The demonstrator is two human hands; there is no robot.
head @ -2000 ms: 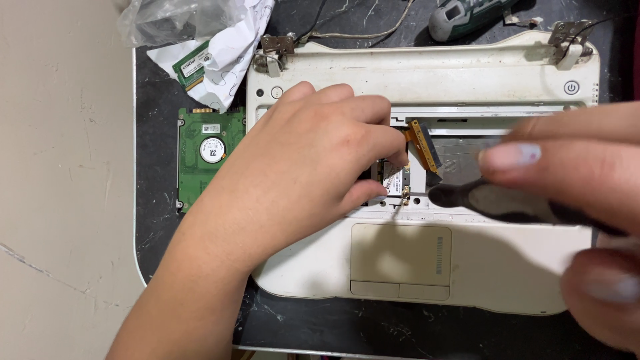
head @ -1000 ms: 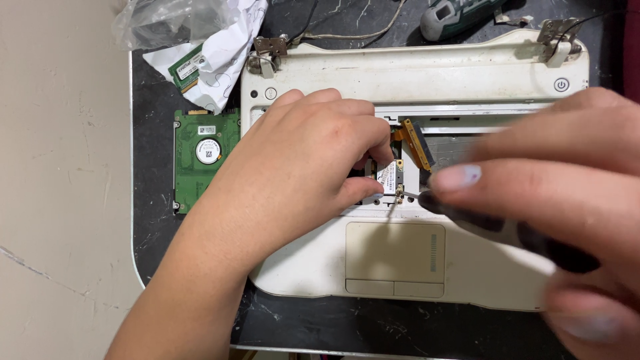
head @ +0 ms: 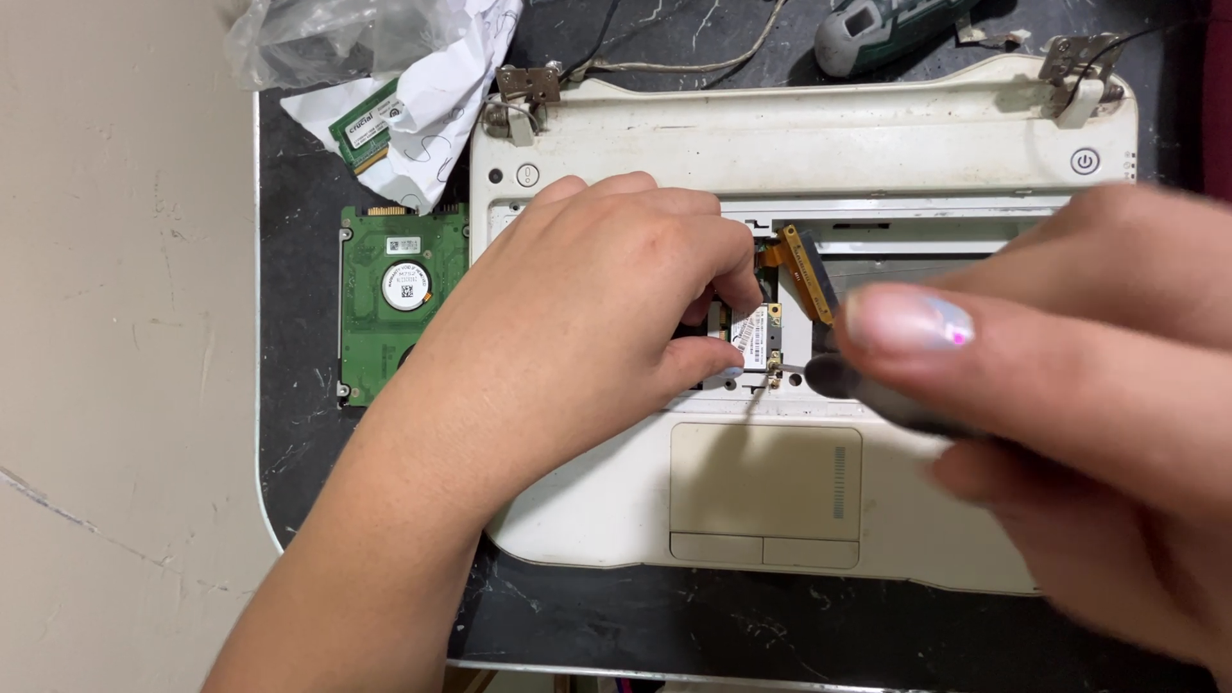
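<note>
My left hand (head: 597, 289) reaches over a white laptop base (head: 770, 135), thumb and fingers at the left part of a small wireless card (head: 757, 337) in the opened bay. Whether they pinch it or only steady it is hidden. Blurred and close to the camera, my right hand (head: 1078, 366) grips the dark handle of a screwdriver (head: 900, 399). Its thin tip meets the card's lower right corner, by a brass-coloured screw spot. An orange flex cable with a black connector (head: 808, 274) lies slanted just above and right of the card. Below is the touchpad (head: 765, 481).
A green hard-drive circuit board (head: 371, 327) lies left of the laptop. Above it, a memory module (head: 369, 125) rests on crumpled white paper (head: 443, 106) beside a clear plastic bag (head: 318, 43). A green and grey power tool (head: 866, 34) and a thin cable (head: 693, 67) lie behind the hinges.
My right hand has shifted and turned around the screwdriver, whose tip stays near the card's lower right corner. My left hand keeps nearly the same place over the card.
</note>
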